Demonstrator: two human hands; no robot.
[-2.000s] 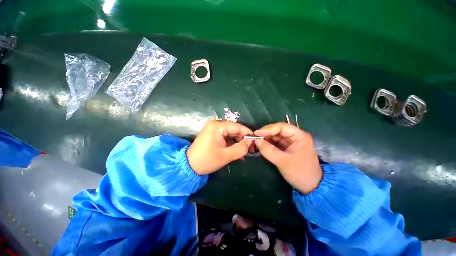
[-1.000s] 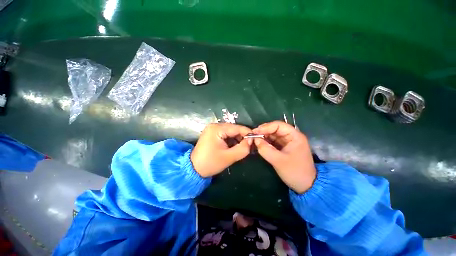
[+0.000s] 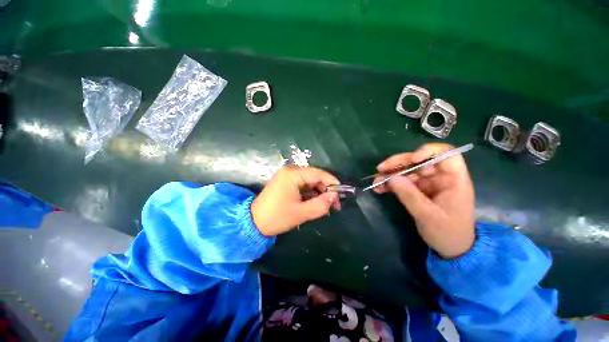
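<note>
My left hand (image 3: 294, 200) pinches a small silver watch case (image 3: 342, 190) edge-on between thumb and fingers; most of it is hidden by the fingers. My right hand (image 3: 434, 194) holds silver tweezers (image 3: 427, 162) like a pen. Their tips point left, a little to the right of the case, apart from it. A loose pile of tiny shiny silver parts (image 3: 300, 156) lies on the dark green bench just beyond my left hand.
Two clear plastic bags (image 3: 109, 113) (image 3: 181, 103) lie at the left. A single case (image 3: 258, 97) lies beyond the pile. Two touching cases (image 3: 438, 119) and stacked cases (image 3: 541, 141) lie at the right. A brighter green strip (image 3: 320, 30) runs along the far side.
My right hand has let go of the case, moved right and taken up the tweezers that lay beyond it. My left hand still holds the case, now more exposed.
</note>
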